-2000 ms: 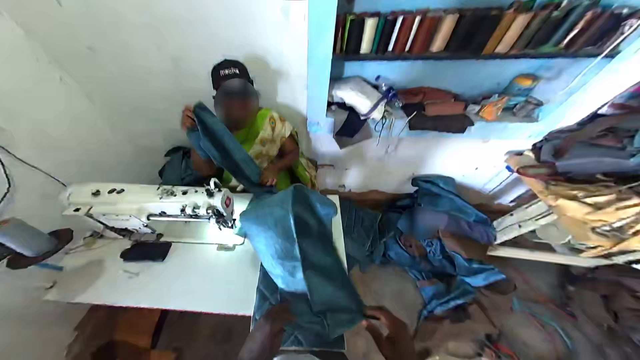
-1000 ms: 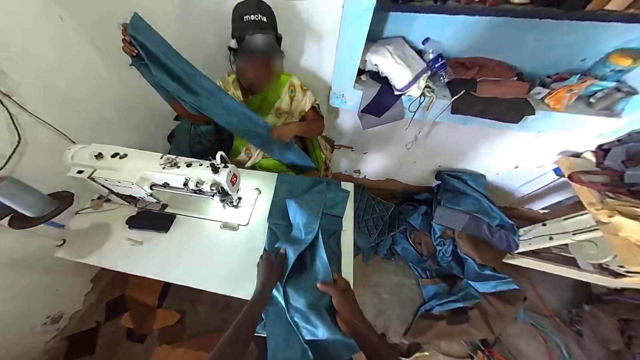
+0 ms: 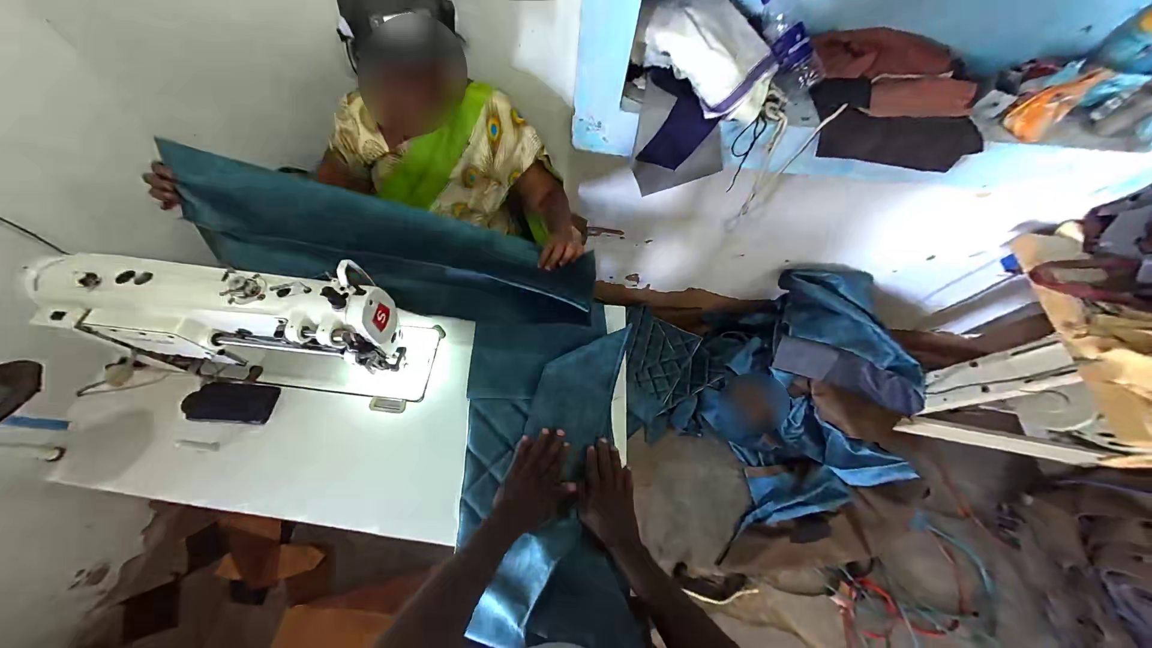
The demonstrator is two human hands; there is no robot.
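Observation:
Teal fabric (image 3: 576,378), partly quilted, lies over the right end of a white sewing table (image 3: 360,468) and hangs off its near edge. My left hand (image 3: 535,477) rests palm down on it, fingers extended. Close beside it, my right hand (image 3: 607,490) also presses flat on the cloth near the table's right edge. A white industrial sewing machine (image 3: 225,306) stands to the left of the cloth. Across the table a person (image 3: 432,162) holds up a long teal fabric panel (image 3: 378,234) with both hands, its lower edge behind the machine head.
A dark pouch-like item (image 3: 231,402) lies before the machine. Teal and quilted pieces (image 3: 810,405) are heaped right of the table. Cords (image 3: 882,603) tangle on the floor at lower right. A blue shelf (image 3: 603,99) holds cloths and a plastic bottle (image 3: 792,45).
My hands have gone from gripping the bunched cloth to lying flat on it, and the cloth is smoother on the table. The other person's panel has come down from its raised position.

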